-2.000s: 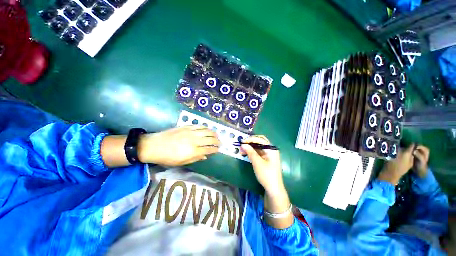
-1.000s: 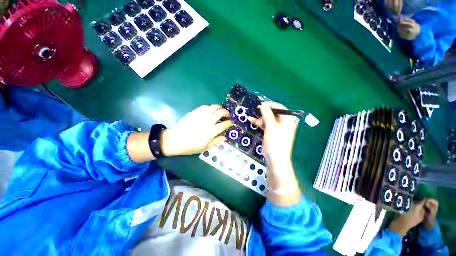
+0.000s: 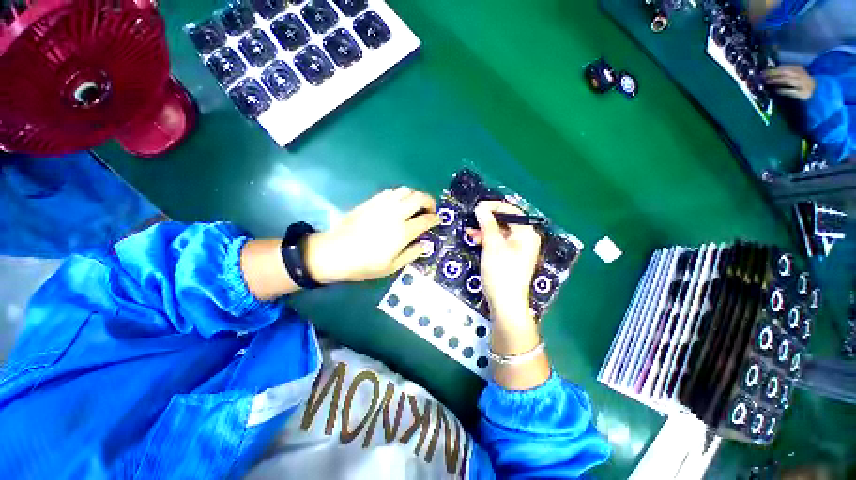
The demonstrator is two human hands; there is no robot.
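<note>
A blister tray [image 3: 561,251] of small black parts lies in front of me, and several parts bear white rings. My right hand [image 3: 509,262] is over the tray and holds thin black tweezers [image 3: 518,219]; their tips are hard to make out near a ringed part. My left hand [image 3: 375,236] rests at the tray's left edge with its fingertips on or beside the ringed parts; whether it grips anything is not clear. A white label sheet [image 3: 435,322] with rows of dark dots lies along the tray's near side.
A red fan [image 3: 86,92] stands at upper left. A waiting tray [image 3: 328,91] of black parts on white lies at the top. A scrap of paper [image 3: 607,249] and a stack of filled trays [image 3: 695,328] are at right. Loose parts [image 3: 610,80] lie further back. Another person's hand shows top right.
My right hand has moved from the dotted sheet up over the tray, and my left hand has gone from the sheet to the tray's left edge. The view has shifted, showing more of the fan.
</note>
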